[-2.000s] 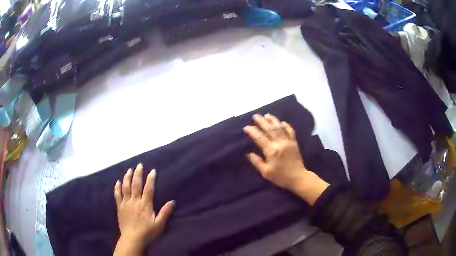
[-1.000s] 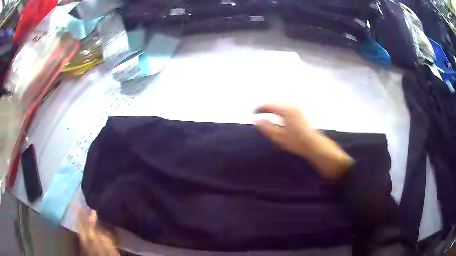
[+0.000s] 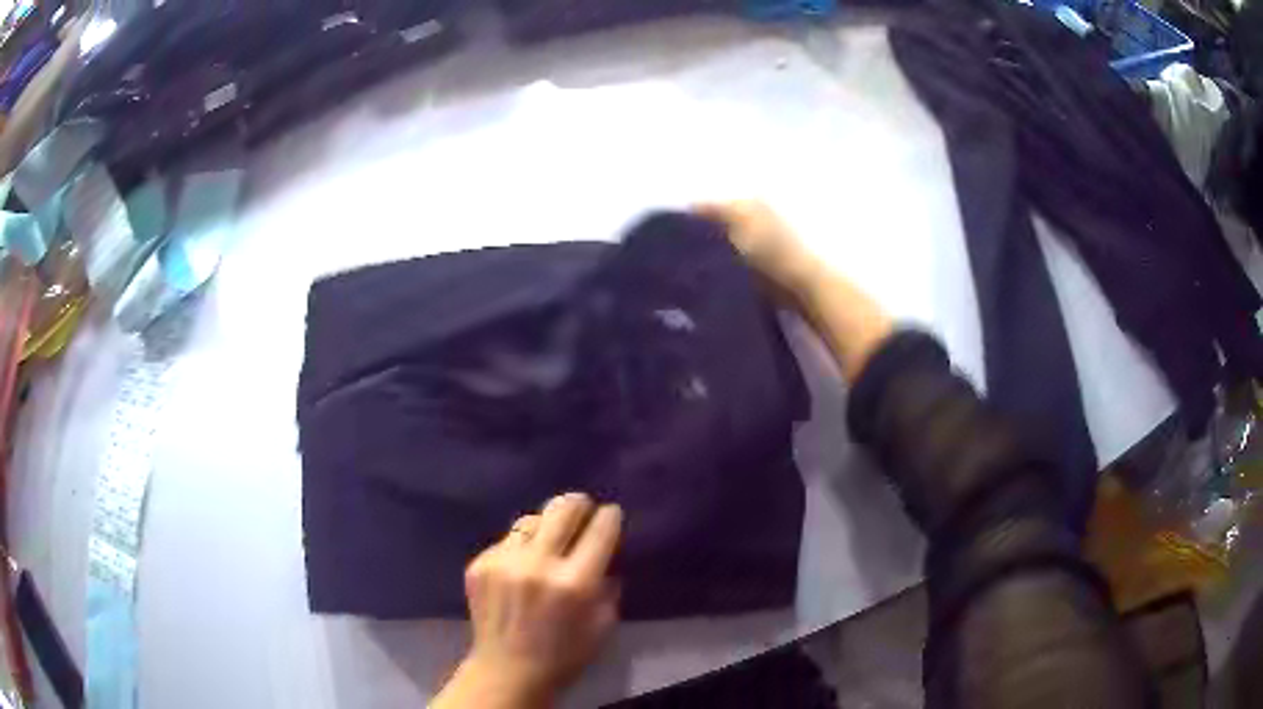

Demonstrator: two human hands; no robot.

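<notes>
A dark garment [image 3: 416, 471] lies folded into a rough rectangle on the white table [image 3: 554, 153], with small pale marks near its middle. My left hand [image 3: 547, 589] is at the front edge, its fingers closed on the cloth. My right hand [image 3: 748, 243] is at the far edge, blurred, with its fingertips on a raised, bunched part of the garment. Part of its grip is hidden by the cloth and blur.
Shiny dark packs with white stickers [image 3: 277, 69] line the far left side. Pale-blue label strip [image 3: 125, 471] runs down the left, beside a black slim object [image 3: 46, 640]. Loose dark garments [image 3: 1025, 277] lie at right, with a blue basket [image 3: 1152, 39] beyond.
The garment has gone from a long wide shape to a shorter, folded rectangle. My left hand has moved from the left end onto its front edge. My right hand now holds cloth at the far edge.
</notes>
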